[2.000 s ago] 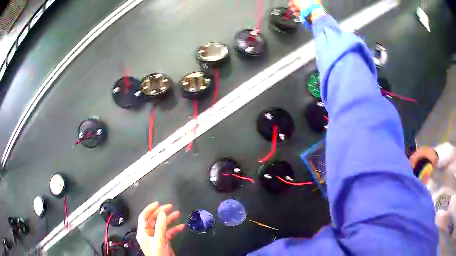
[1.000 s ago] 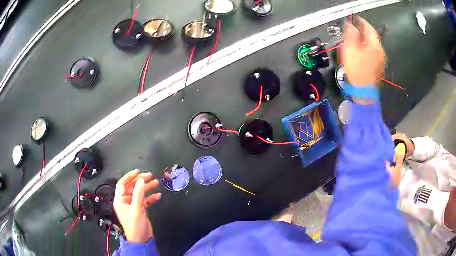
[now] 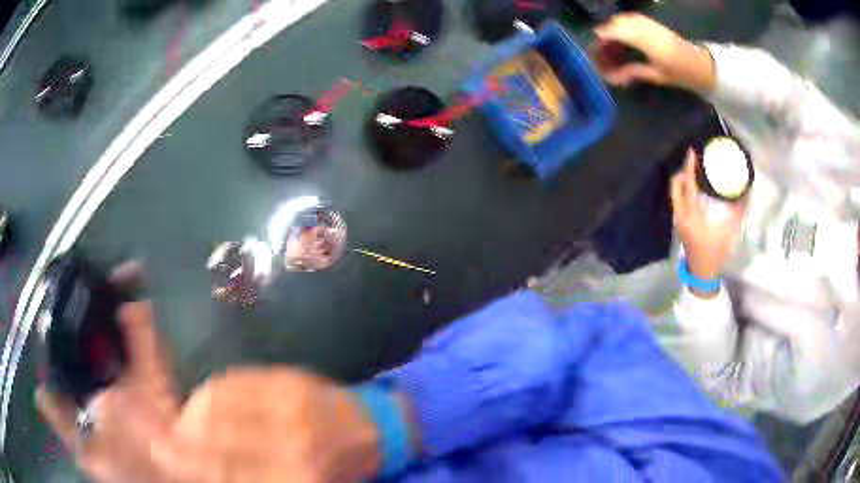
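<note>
A black round housing (image 3: 83,330), blurred, is held at the lower left. My left hand (image 3: 118,415) appears to grip its lower and right sides, fingers blurred. My right hand (image 3: 269,420), with a blue wrist band, reaches in from the right and overlaps my left hand; its fingers are blurred and partly hidden, so its hold is unclear. Two shiny thin discs lie on the bench: one (image 3: 316,238) with bright glare, the other (image 3: 236,271) just left of it. A tan-gold stick (image 3: 396,261) lies right of them.
Black units with red wires lie beyond the discs, including one (image 3: 288,134) and another (image 3: 408,127). A blue bin (image 3: 592,115) of tan-gold sticks stands upper right. A neighbouring person (image 3: 778,217) holds a black housing with a pale face (image 3: 726,168). A pale rail (image 3: 123,156) curves along the left.
My right hand has come from the far right units down to the lower left, beside my left hand. A black housing is now held there. The view has shifted, bringing the neighbour further in.
</note>
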